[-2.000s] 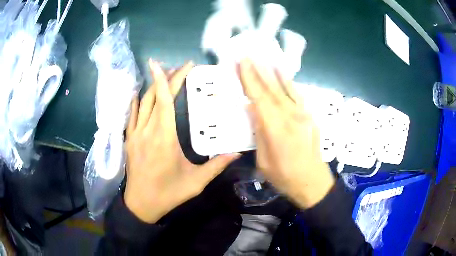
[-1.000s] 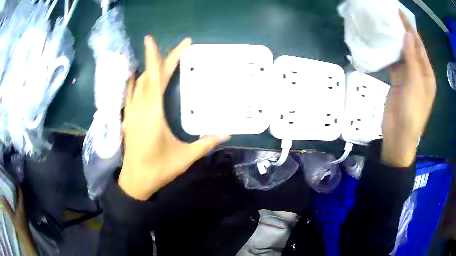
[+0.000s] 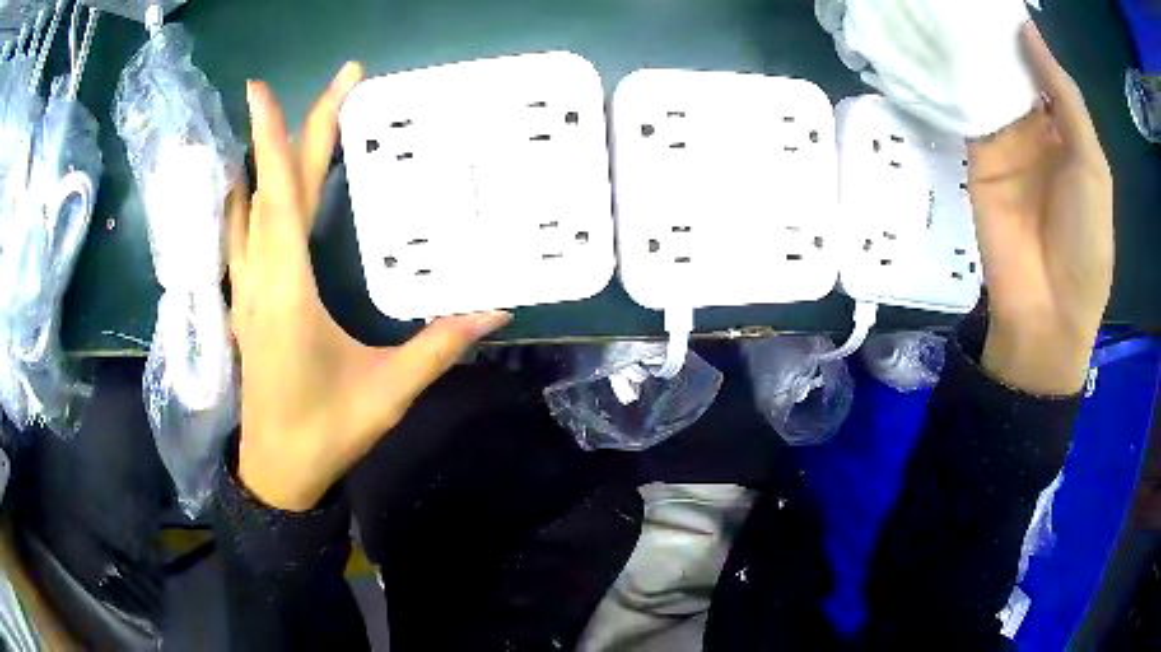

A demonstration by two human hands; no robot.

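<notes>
Three white power strips lie flat in a row on the dark green bench: a left one (image 3: pixel 481 185), a middle one (image 3: pixel 726 189) and a right one (image 3: pixel 907 210). My left hand (image 3: pixel 299 306) is spread at the left strip's left side, fingers apart, thumb at its lower edge. My right hand (image 3: pixel 1050 217) holds a crumpled white wiping cloth (image 3: pixel 936 57) above the right strip and covers part of that strip's right side. Bagged cords (image 3: pixel 637 397) hang from the middle and right strips over the bench's front edge.
A bagged white cord (image 3: pixel 189 274) hangs left of my left hand, with more bagged cords (image 3: pixel 45 242) at the far left. The green bench (image 3: pixel 509 26) runs behind the strips. A blue bin (image 3: pixel 1120 433) is at the lower right.
The strips have moved left and slightly up in view, and my left hand has moved left beside them. The left strip is now slightly tilted. My right hand still holds the cloth.
</notes>
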